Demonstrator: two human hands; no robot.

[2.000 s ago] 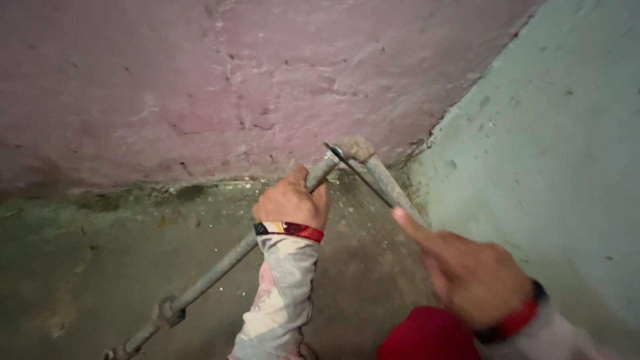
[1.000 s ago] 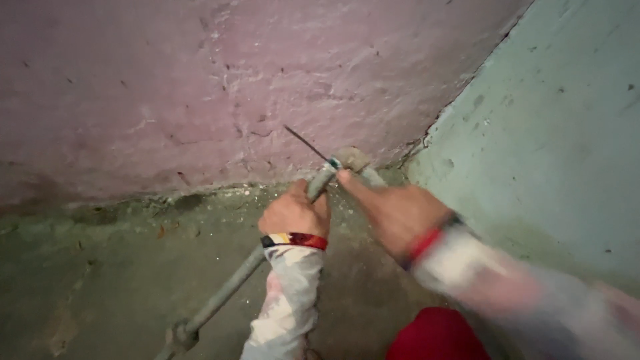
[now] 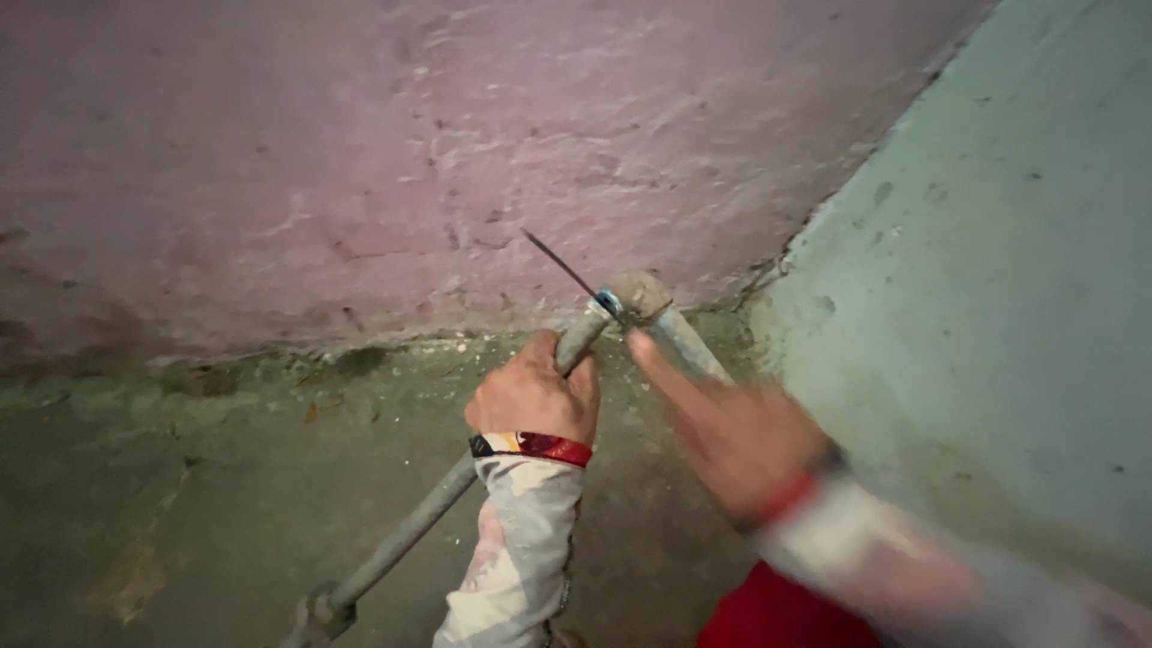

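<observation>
My left hand [image 3: 535, 391] is closed around a grey pipe [image 3: 409, 535] just below its upper end. That end meets a dirt-covered elbow fitting [image 3: 641, 297], from which a second pipe section [image 3: 695, 346] slants down to the right. A thin dark saw blade [image 3: 560, 263] lies across the pipe beside the elbow, over a blue and white spot. My right hand [image 3: 747, 432], blurred, holds the near end of the blade, with its index finger stretched along it. The grip itself is hidden under the hand. Lower left on the pipe is a pipe coupling [image 3: 322, 614].
A rough pink wall [image 3: 360, 162] rises behind the pipe, and a pale green wall [image 3: 981, 297] stands at the right. The dark concrete floor [image 3: 225, 504] has small pale specks. Red cloth [image 3: 783, 616] shows at the bottom edge.
My right hand and the blade have moved up and left from two seconds ago, and more blade now extends past the pipe. My left hand keeps its hold. Blue shows at the cut spot.
</observation>
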